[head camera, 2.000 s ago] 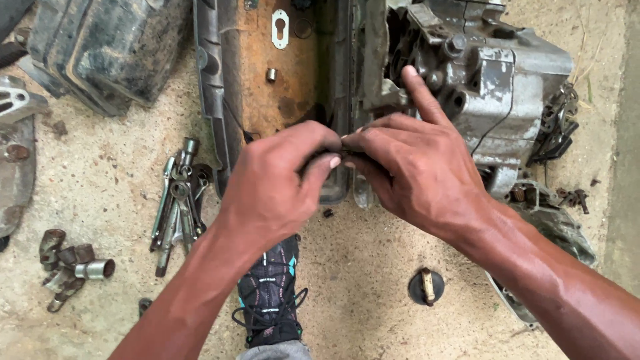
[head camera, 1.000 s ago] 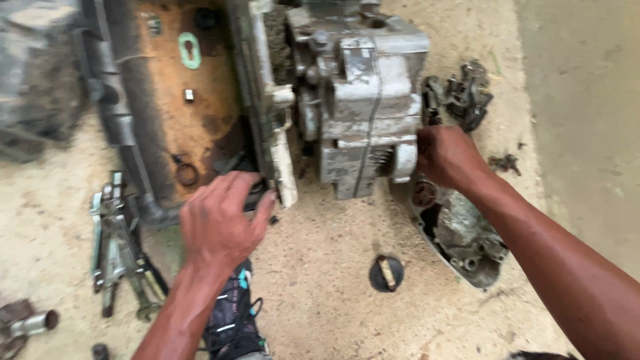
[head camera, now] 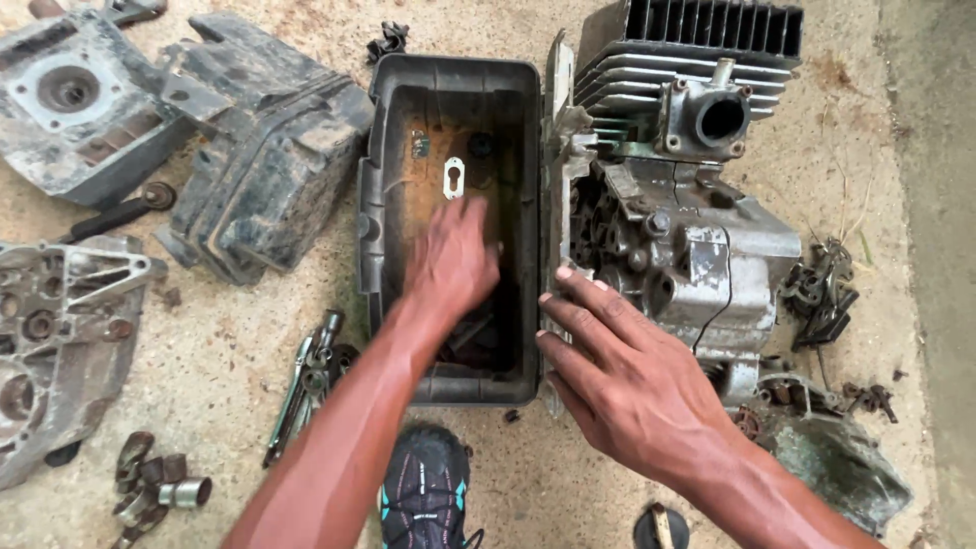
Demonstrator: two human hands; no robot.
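Note:
My left hand (head camera: 454, 263) reaches down inside a black plastic bin (head camera: 456, 391), a little below a pale metal plate with a slotted hole (head camera: 454, 178). Its fingertips are blurred, so whether they pinch anything cannot be told. Fingers spread, my right hand (head camera: 618, 351) rests its fingertips at the edge of an upright metal cover (head camera: 560, 152), which stands between the bin and a finned engine (head camera: 705, 267). A dark round part (head camera: 480, 144) lies at the bin's far end, and shadow hides much of its near end.
Wrenches (head camera: 305, 389) and several sockets (head camera: 184, 492) lie at the lower left. Dirty black housings (head camera: 282, 168) and a metal crankcase cover (head camera: 84, 328) are further left. Right of the engine lie a small linkage assembly (head camera: 823, 297), bolts (head camera: 873, 400) and another cover (head camera: 831, 457). My shoe (head camera: 425, 488) is below the bin.
My left hand has moved from the bin's near edge into it. My right hand has left the engine's lower right side for the upright cover. The view has shifted.

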